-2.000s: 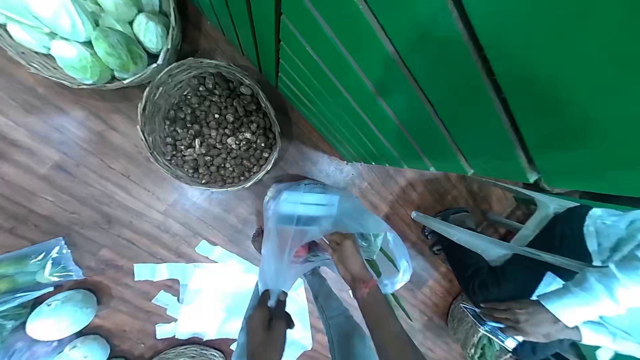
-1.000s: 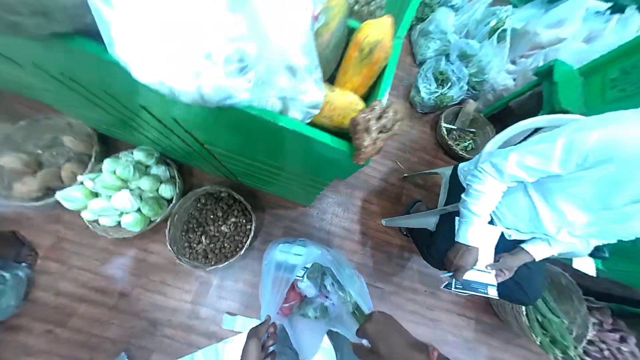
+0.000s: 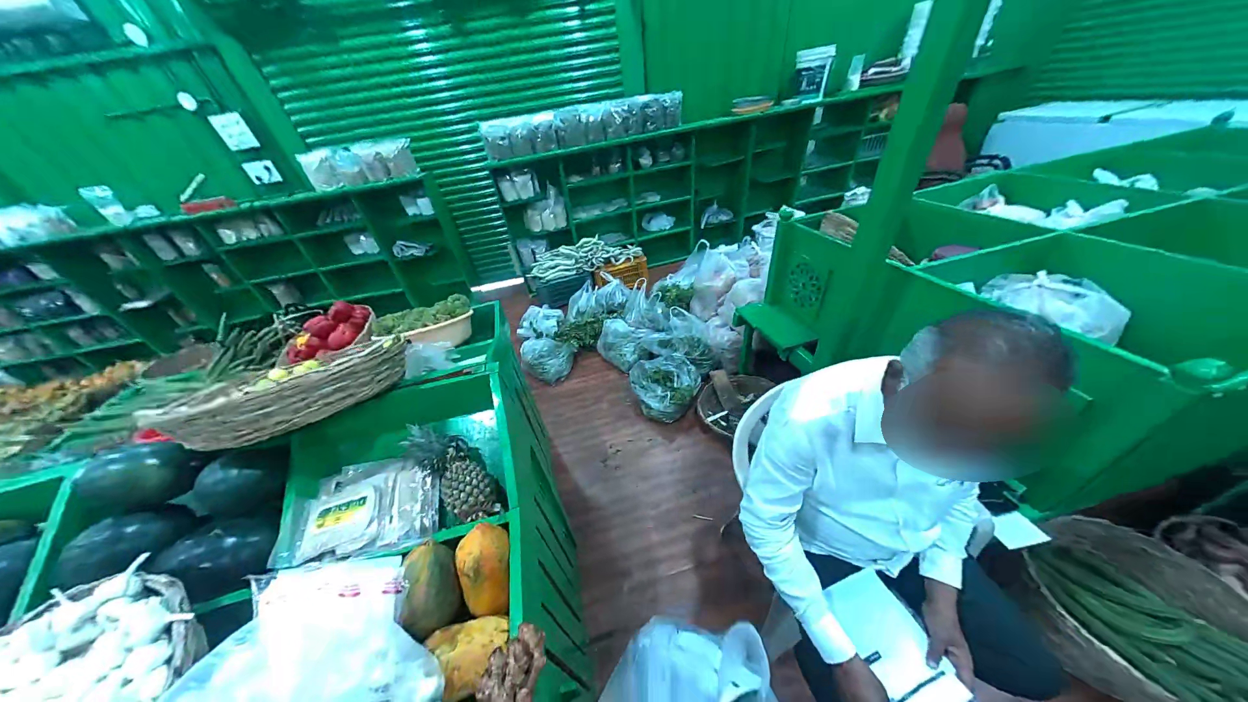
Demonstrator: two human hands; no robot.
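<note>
At the bottom edge of the head view, a clear plastic bag [image 3: 687, 663] shows its upper part. Neither of my hands is in the frame, so what they hold cannot be seen. Just right of the bag, a seated person in a white shirt [image 3: 829, 497] looks down at a white paper pad [image 3: 902, 634] held in both hands. Left of the bag, papayas [image 3: 483, 570] and a knobbly brown root [image 3: 512, 663] lie at the corner of a green wooden bin [image 3: 546, 546].
Watermelons [image 3: 136, 473], garlic bulbs [image 3: 88, 634] and a pineapple [image 3: 468, 483] fill the left stand. Filled plastic bags [image 3: 666, 385] stand on the floor ahead. A basket of long green pods [image 3: 1141, 624] is at the lower right. Green shelves [image 3: 624, 185] line the back wall.
The view has swung up and away from the floor. Both hands, earlier on the clear bag with vegetables in it, have left the frame.
</note>
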